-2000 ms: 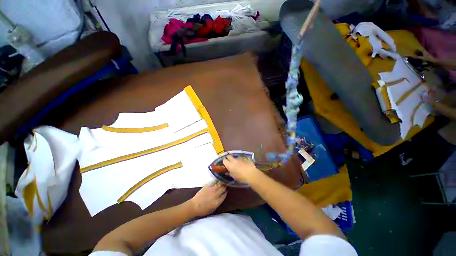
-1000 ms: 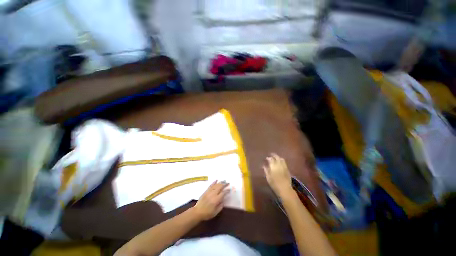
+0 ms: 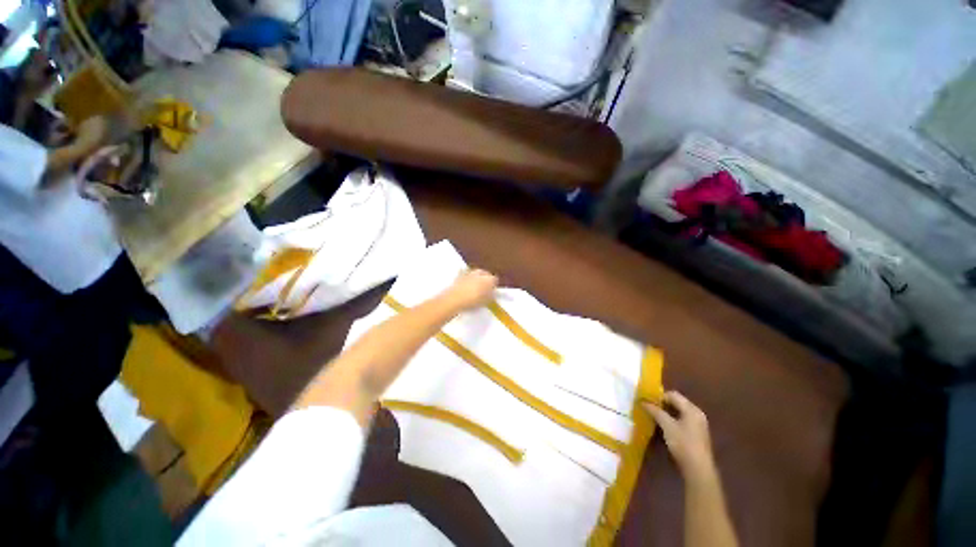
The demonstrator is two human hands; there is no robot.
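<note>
The garment panel (image 3: pixel 535 433) lies white side up on the brown pressing table (image 3: pixel 728 374), with mustard strips along its seams and a mustard band (image 3: pixel 634 449) at its right end. My left hand (image 3: pixel 474 286) is on the panel's far edge, near its left end; its fingertips are partly hidden, so its grip cannot be told. My right hand (image 3: pixel 676 420) has its thumb and fingers at the mustard band and pinches its edge. The iron is not in view.
A crumpled white pile with yellow edges (image 3: pixel 348 251) lies left of the panel. A padded brown board (image 3: pixel 450 123) stands behind. A scrap trough (image 3: pixel 792 283) is at the right. Stacked yellow pieces (image 3: pixel 182 395) are low at left. Another person's hand (image 3: pixel 91 139) is at a pale table (image 3: pixel 203 139).
The view has swung left. My right hand has gone from the iron to the panel's mustard band. My left hand has moved from the near edge to the far edge.
</note>
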